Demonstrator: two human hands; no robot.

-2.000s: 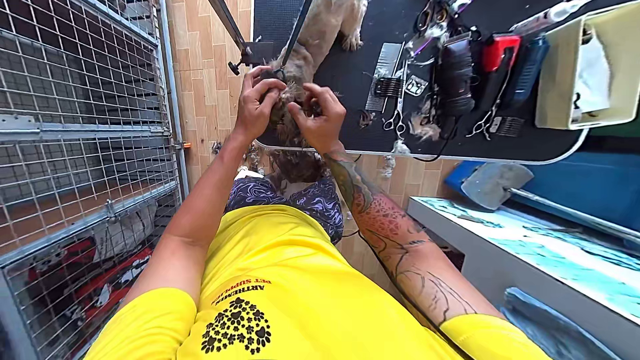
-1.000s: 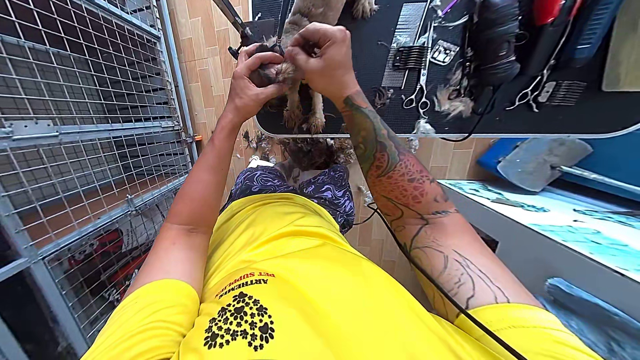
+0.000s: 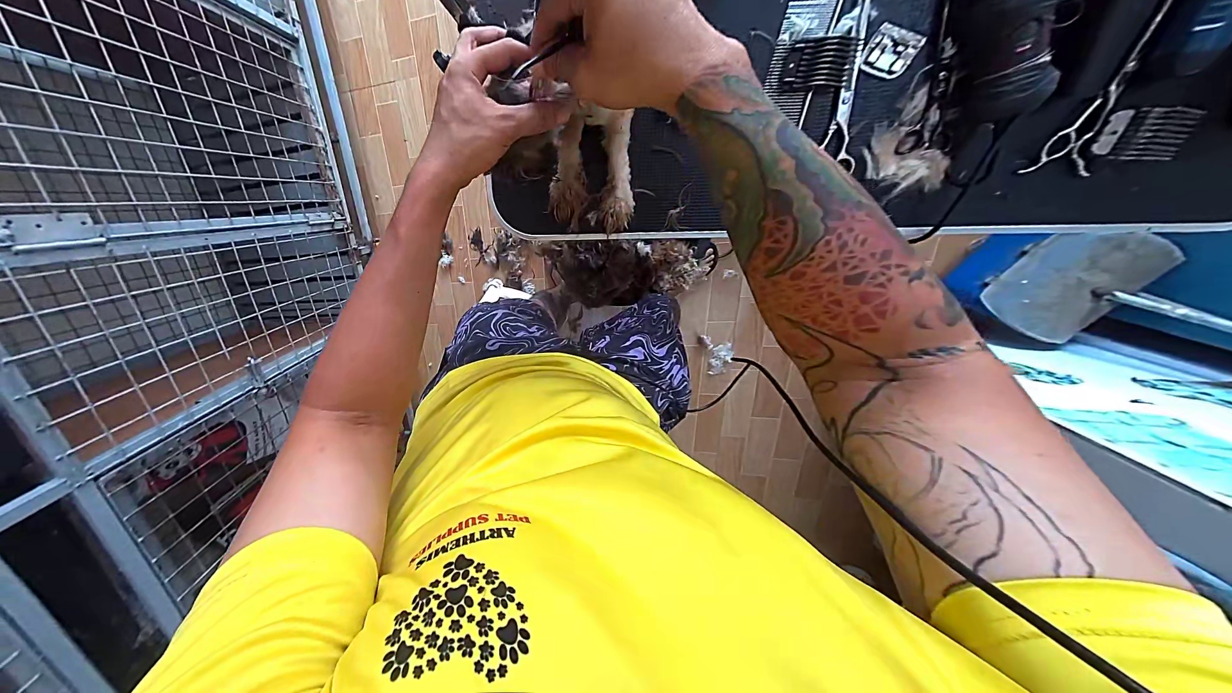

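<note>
At the top, a dog's two front legs point(image 3: 617, 173) stand on the black grooming table point(image 3: 664, 207), close to its edge. My left hand point(image 3: 486, 115) grips the dog's muzzle point(image 3: 529, 91) from the left, thumb and fingers around it. From the right, my right hand point(image 3: 630, 53) bends over the muzzle, its fingers closed on a slim dark tool point(image 3: 551, 48) that lies against the face. The tool's kind cannot be told. Most of the dog's head is hidden by both hands or cut off by the frame.
Right of my hands lie a metal comb point(image 3: 794, 58), scissors point(image 3: 847, 87), a black guard comb point(image 3: 1150, 133), black clippers point(image 3: 1001, 58) and loose hair point(image 3: 905, 159). A wire cage point(image 3: 173, 192) stands left. A black cord point(image 3: 818, 423) crosses my right arm. Cut hair point(image 3: 606, 269) lies below the table edge.
Both hands remain at the dog's head. My right hand has turned over the muzzle, where a dark tool now shows between its fingers. The dog's front legs have come into plain view.
</note>
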